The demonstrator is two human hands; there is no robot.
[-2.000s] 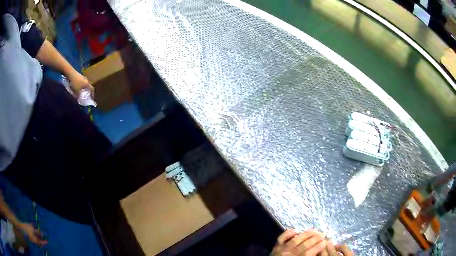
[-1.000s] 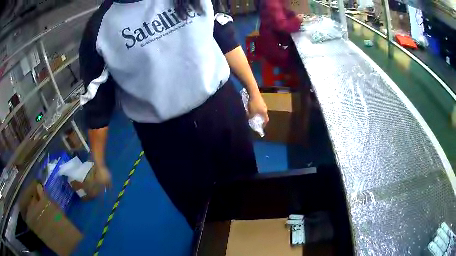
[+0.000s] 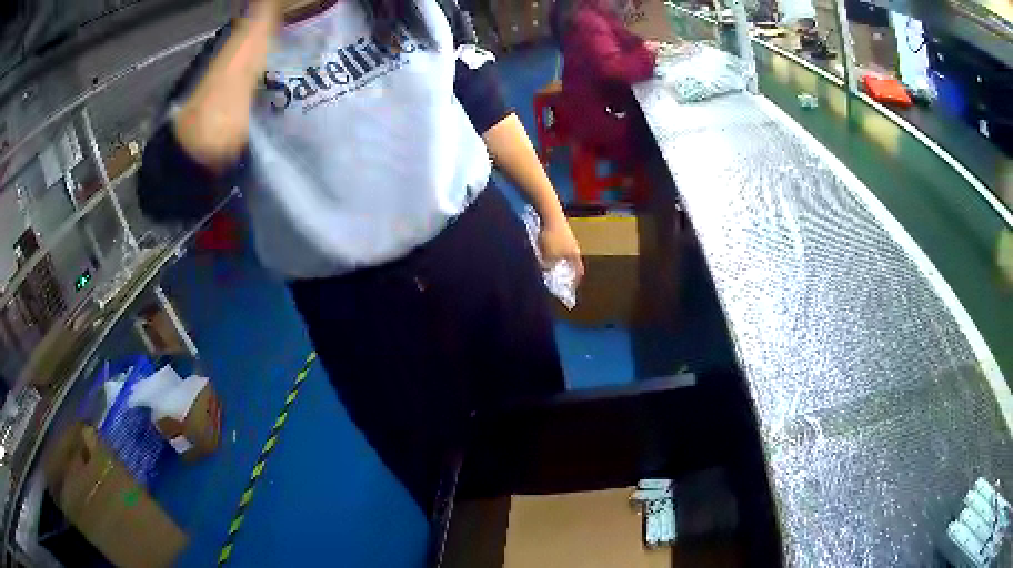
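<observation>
Neither of my hands is in the picture. A group of pale blue-green plastic housings lies on the bubble wrap bench cover at the lower right, partly cut off by the frame edge. A smaller group of pale housings with dark wires lies at the right side of the cardboard sheet inside the black bin beside the bench.
A person stands behind the bin, holding crinkled clear plastic. Another person in dark red is at the bench's far end. A green conveyor belt runs along the right. Cartons stand at the lower left.
The view has swung up and left from the bench to the standing person. My fingers, at the bottom edge earlier, are out of view. The person's raised arm has moved up.
</observation>
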